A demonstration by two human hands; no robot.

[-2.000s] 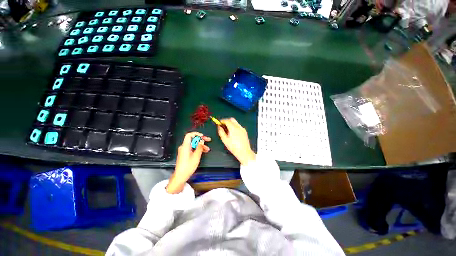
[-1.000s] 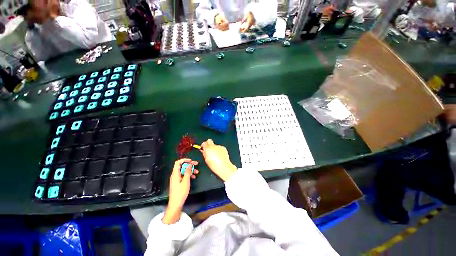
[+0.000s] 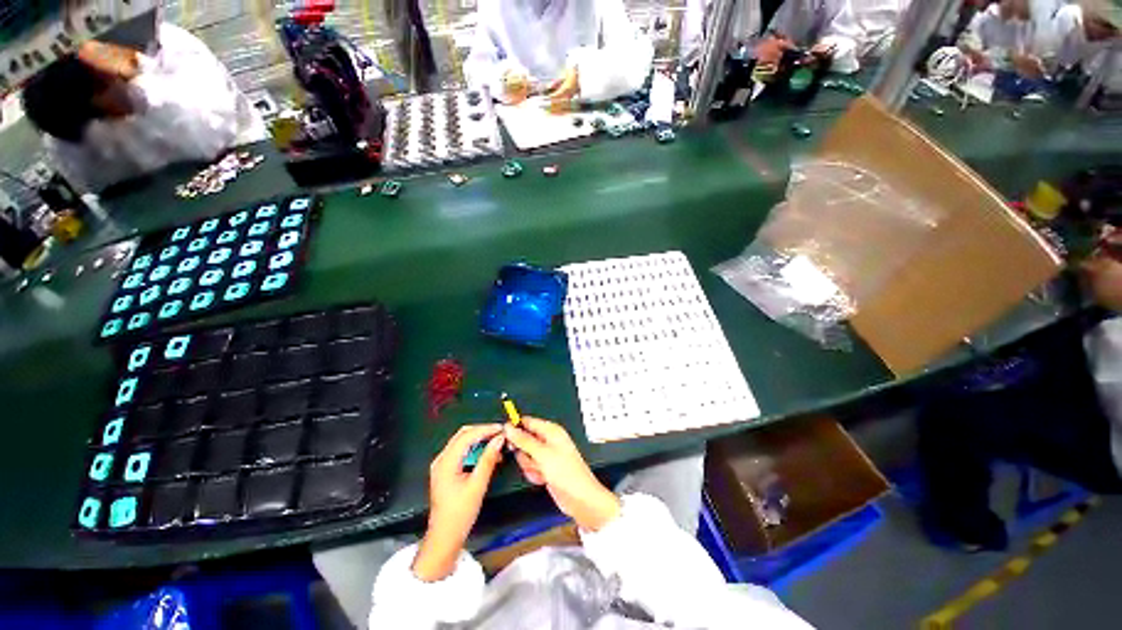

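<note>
My left hand (image 3: pixel 460 482) holds a small teal housing (image 3: pixel 474 454) between its fingers, low in front of me at the bench edge. My right hand (image 3: pixel 550 457) holds a yellow hand tool (image 3: pixel 511 410), whose dark end points up and away from me. The fingertips of both hands meet or nearly meet beside the housing; the contact is too small to tell. A loose pile of red small parts (image 3: pixel 444 385) lies on the green bench just beyond my left hand.
The black blister tray (image 3: pixel 265 406) is at left, a filled blister tray (image 3: pixel 207 265) beyond it. A blue bin (image 3: pixel 524 304) and white parts sheet (image 3: pixel 653 342) lie ahead right. A clear bag (image 3: pixel 794 289) and cardboard (image 3: pixel 947 246) are farther right. People in white sit across the bench.
My right hand has drawn back from the red pile to my left hand, and the yellow tool now points away from me. The view has tilted up, showing more of the people opposite.
</note>
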